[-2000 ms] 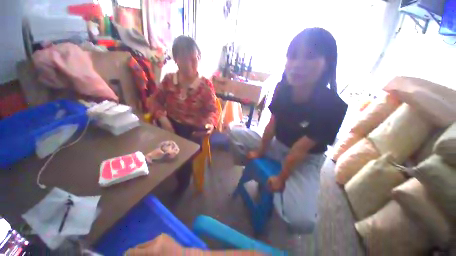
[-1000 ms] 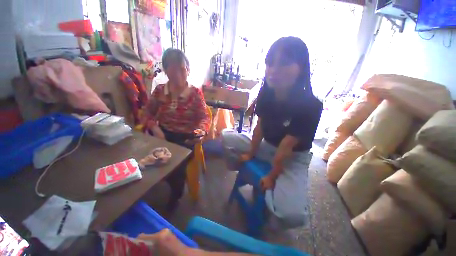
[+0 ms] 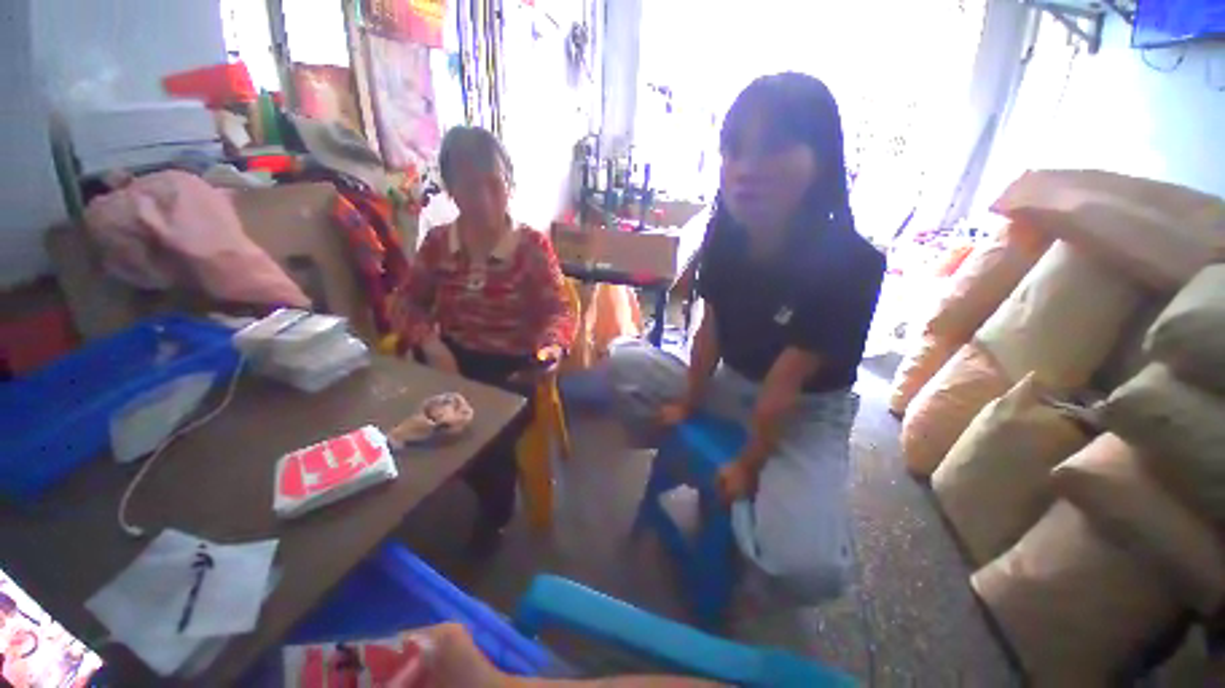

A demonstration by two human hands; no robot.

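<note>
My right hand (image 3: 464, 660) is at the bottom edge, partly cut off, with its fingers on a red-and-white card (image 3: 323, 664) with black print over it, apparently in a clear bag. The card's lower part is cut off by the frame. My left hand is not in view. Clear bags with black print (image 3: 188, 598) lie on the brown table's near part. A white stack of cards with a red top (image 3: 333, 470) lies near the table's right side.
A near blue tray (image 3: 417, 591) is below the table edge. A tangled beige clump (image 3: 437, 417), white stacks (image 3: 302, 350), a far blue tray (image 3: 101, 383) and a white cable (image 3: 168, 437) are on the table. Two seated people, a blue stool (image 3: 699, 464) and full sacks (image 3: 1088, 390) are beyond.
The red-and-white card has come into view at my right hand, first blurred, now with black print showing. The camera view has shifted slightly.
</note>
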